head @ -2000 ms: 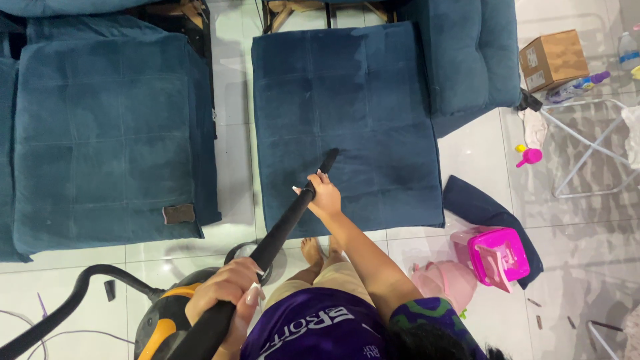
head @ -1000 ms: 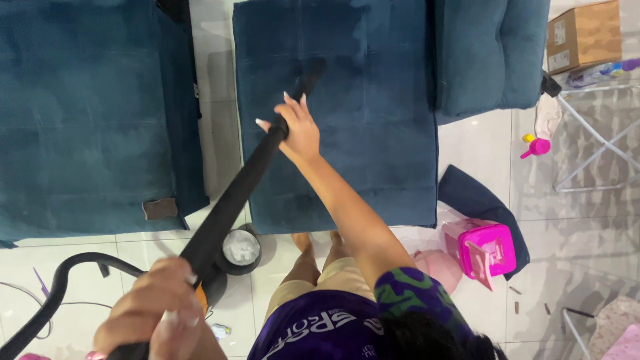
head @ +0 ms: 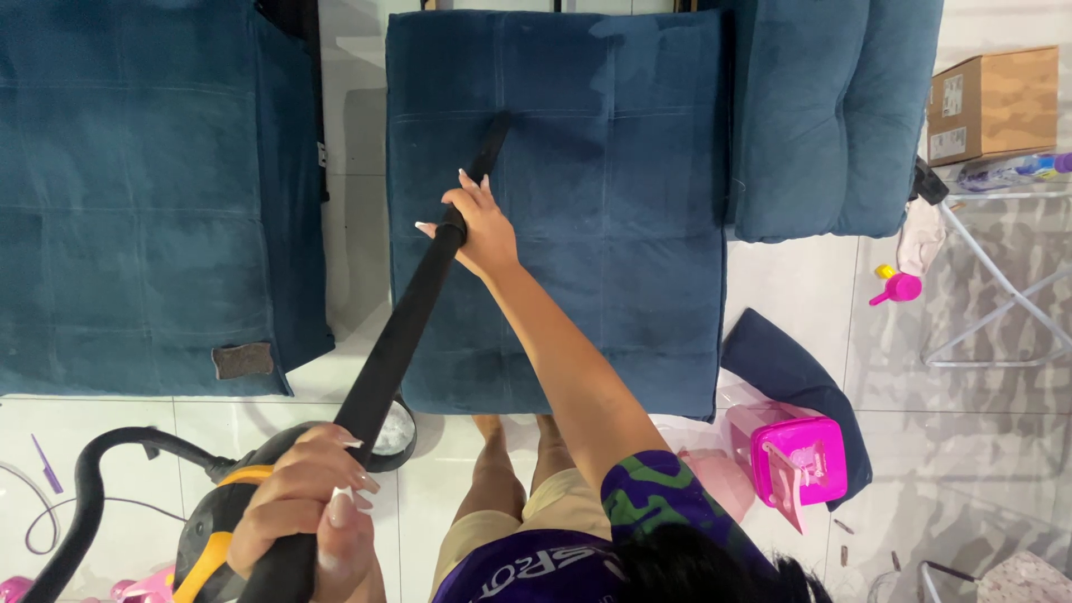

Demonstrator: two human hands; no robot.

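Observation:
A black vacuum cleaner wand [head: 400,335] runs up from the lower left, its narrow tip touching a dark blue upholstered seat cushion [head: 553,276]. My left hand [head: 306,511] is wrapped around the wand's near end, above the black and orange vacuum cleaner [head: 205,528]. Farther up, my right hand [head: 477,222] grips the wand near its far end, some fingertips extended. Damp-looking darker patches show on the upper part of the cushion. The black hose [head: 88,477] curves at the lower left.
Another blue sofa section [head: 151,209] with a grey-brown sponge [head: 243,360] lies left. A round dark container [head: 394,435] stands near my feet. On the right are a blue backrest [head: 829,117], a pink box [head: 800,461], a cardboard box [head: 997,105] and a metal folding rack [head: 997,260].
The view has shifted. The wand's tip now touches the cushion's upper part; two seconds ago it was nearer the middle. Both hands have stayed on the wand.

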